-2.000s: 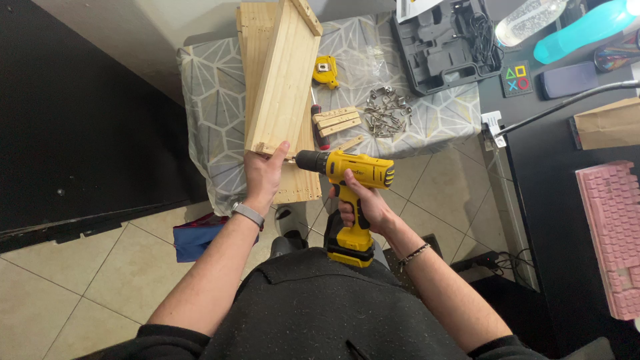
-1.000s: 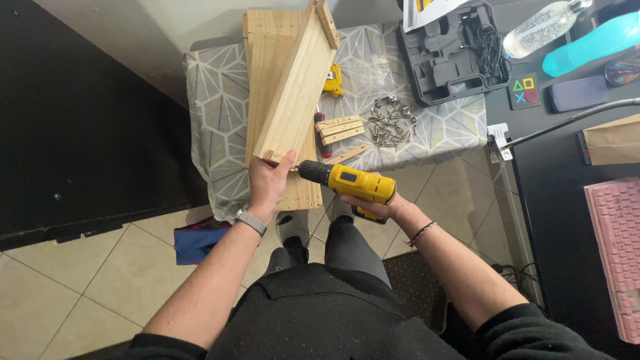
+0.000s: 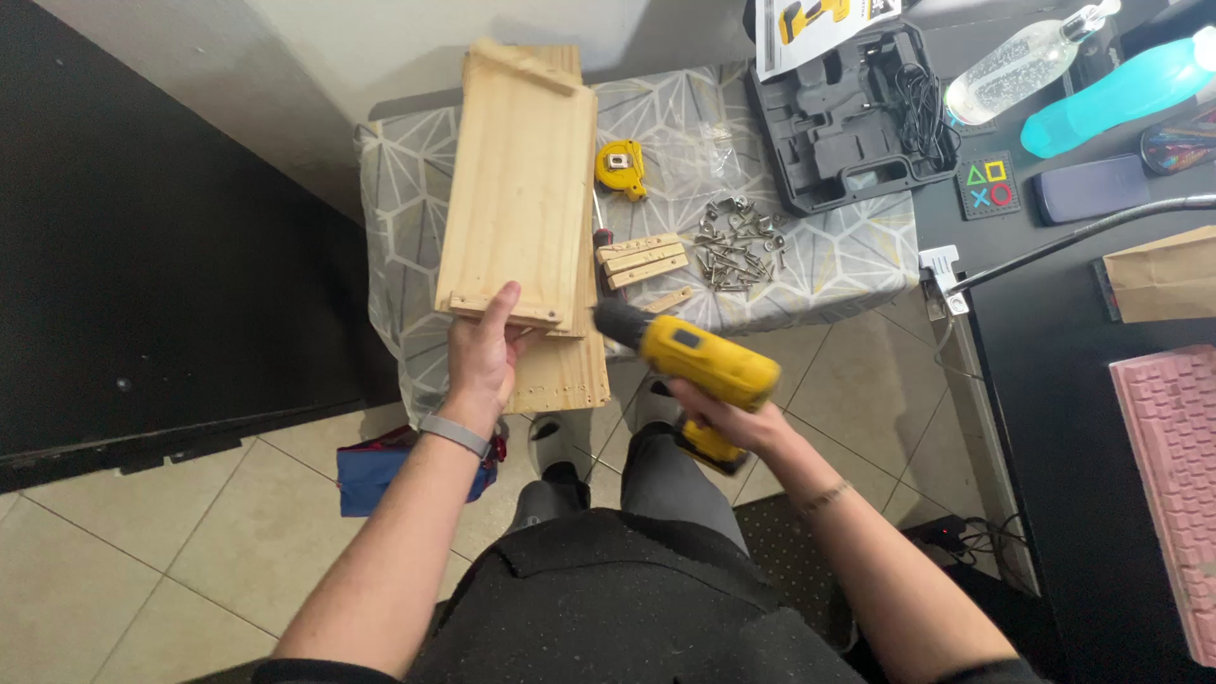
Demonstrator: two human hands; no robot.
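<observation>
My left hand [image 3: 484,366] grips the near end of a light wooden board [image 3: 518,190] with a small wooden strip [image 3: 503,312] across each end. This piece lies over another wooden board [image 3: 560,375], whose near edge has small holes. My right hand [image 3: 727,413] holds a yellow and black cordless drill [image 3: 708,356], slightly blurred, its chuck pointing left, close to the boards but apart from the strip. Short drilled wooden strips [image 3: 646,261], a pile of screws [image 3: 736,252], a yellow tape measure [image 3: 620,169] and a screwdriver [image 3: 603,233] lie right of the boards.
A cloth-covered table [image 3: 836,266] carries the work and an open black drill case [image 3: 836,123] with a cable. On the dark desk [image 3: 1054,380] at right are bottles, a pink keyboard [image 3: 1168,475] and a paper bag [image 3: 1164,275]. A blue bag [image 3: 380,480] lies on the tiled floor.
The board in my left hand has turned from its narrow edge to show its broad face. The drill has swung away from the board's end, and its chuck now points up and left.
</observation>
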